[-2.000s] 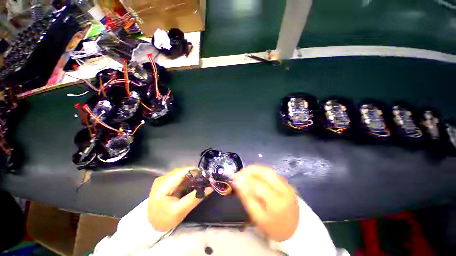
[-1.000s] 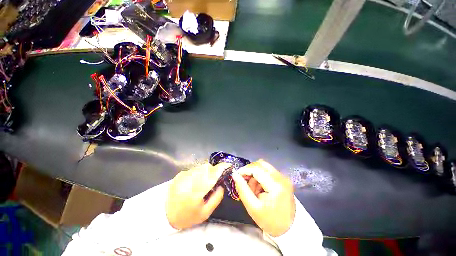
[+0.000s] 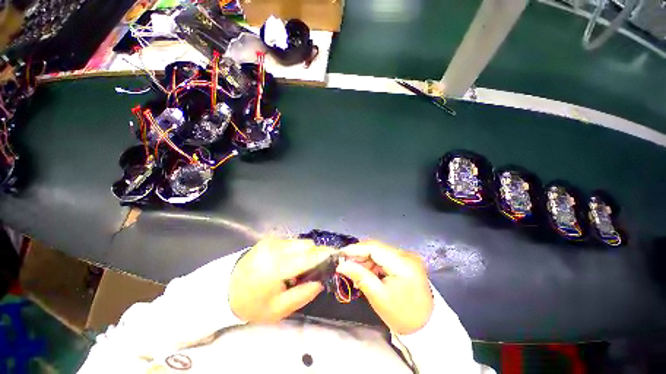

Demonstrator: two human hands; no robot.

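Note:
A black round housing (image 3: 328, 238) is held between both hands near the belt's front edge, mostly hidden by the fingers. Thin yellow and red lead wires (image 3: 343, 290) loop out of it below the fingertips. My left hand (image 3: 276, 281) grips its left side together with a dark piece under the fingers, which is too covered to tell. My right hand (image 3: 387, 283) is at its right side, thumb and fingertips pinched at the wires or a small connector; which one I cannot tell.
Several unfinished units (image 3: 185, 175) with upright red wires cluster at the left. Several completed units (image 3: 464, 178) stand in a row at the right. A pointed dark tool (image 3: 426, 96) lies by the white edge strip near the pale post (image 3: 482, 47). A cardboard box (image 3: 120, 301) is below the left edge.
Since the first frame, both hands have closed together over the housing, covering more of it. The view has shifted. Fewer completed units show at the right end of the row than a second ago.

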